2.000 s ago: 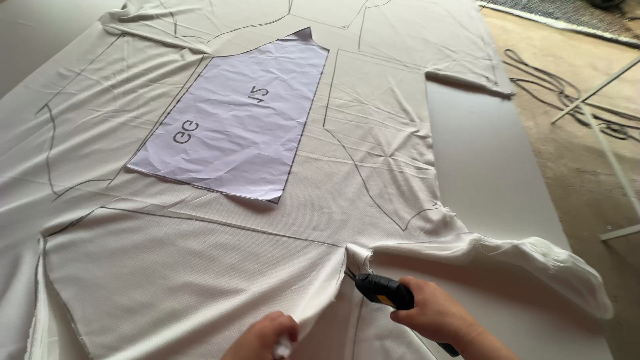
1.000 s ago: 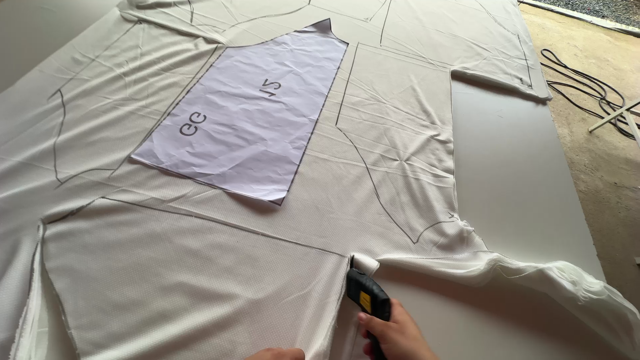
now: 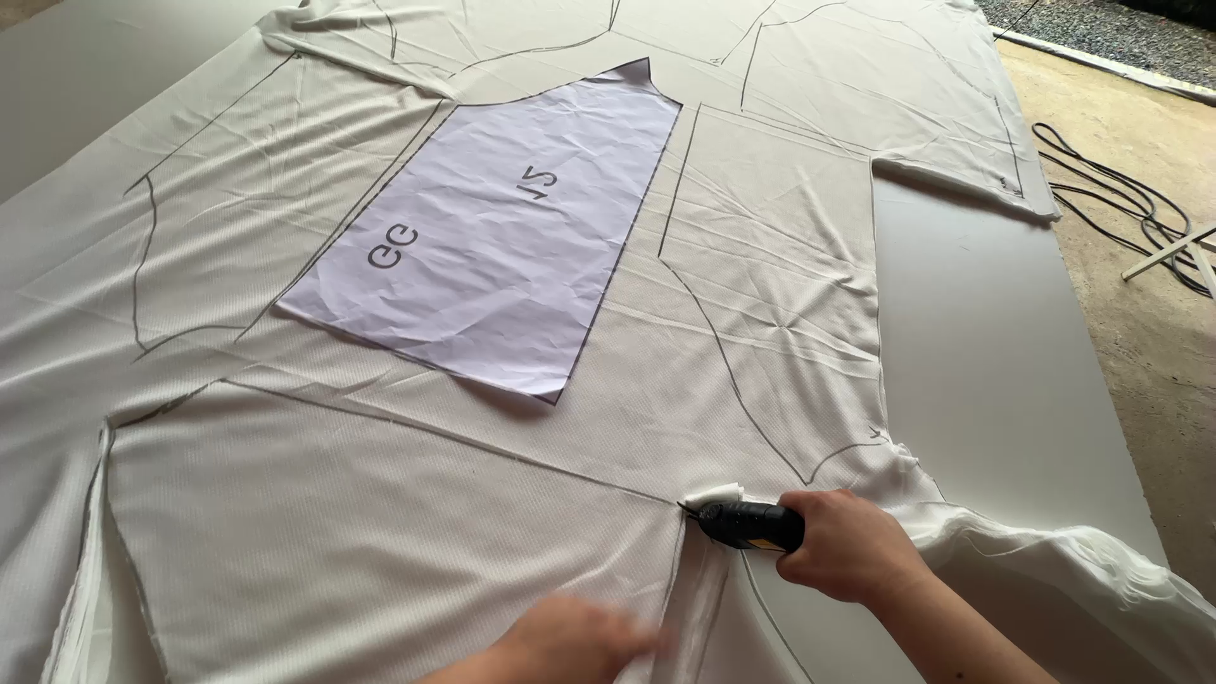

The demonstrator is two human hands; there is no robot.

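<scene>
White knit fabric (image 3: 456, 494) with drawn pattern outlines lies in folds over a table. My right hand (image 3: 850, 546) grips a black handheld fabric cutter (image 3: 750, 525) with a yellow mark; its tip meets the corner of a drawn line, where a cut edge runs toward me. Low in the view, my left hand (image 3: 579, 632) is blurred over the fabric just left of that edge, and its fingers do not show clearly. A creased paper pattern piece (image 3: 494, 228) bearing marks rests on the fabric beyond both hands.
Bunched fabric (image 3: 1064, 551) lies to the right of my right hand. The grey tabletop (image 3: 988, 313) shows beyond the fabric's right edge. On the floor at the right are a coiled black cable (image 3: 1130, 190) and crossed white legs of a stand (image 3: 1173, 252).
The cutter has turned from pointing away from me to pointing left. My left hand, at the bottom edge one second ago, now shows more fully and farther right.
</scene>
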